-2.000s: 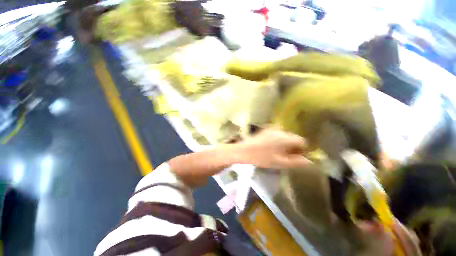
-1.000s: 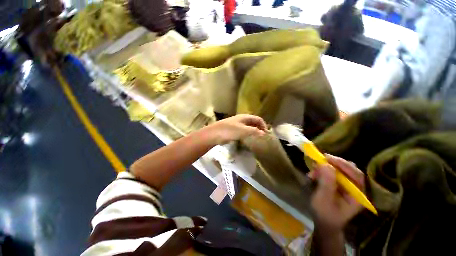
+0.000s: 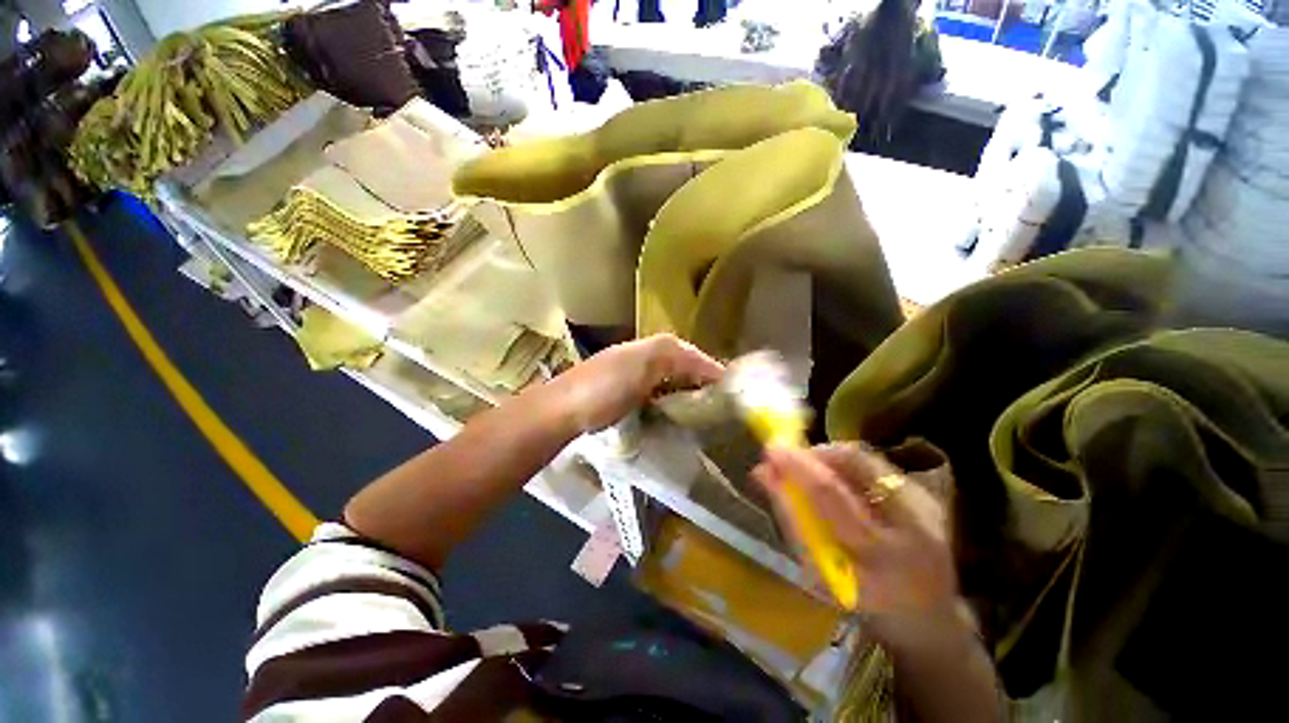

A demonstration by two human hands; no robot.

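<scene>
My right hand [image 3: 884,530] holds a yellow-handled brush [image 3: 810,530], its blurred white tip up near my left hand. My left hand [image 3: 664,370] pinches the end of an olive-khaki piece [image 3: 714,410] at the shelf edge; its fingertips are partly hidden. The brush tip is at or close to this piece; contact is unclear. Large olive bag bodies with yellow edges stand curled just behind my hands [image 3: 770,212] and at the right [image 3: 1131,410].
Stacked yellow-edged cut panels [image 3: 368,233] and khaki panels [image 3: 474,318] lie on the white rack to the left. A heap of straps [image 3: 198,92] is at its far end. White bundles [image 3: 1173,127] are at upper right. A yellow line [image 3: 184,389] crosses the dark floor.
The view has steadied and shifted. My right hand has turned the brush more upright and brought its tip closer to my left hand, which still holds the khaki piece.
</scene>
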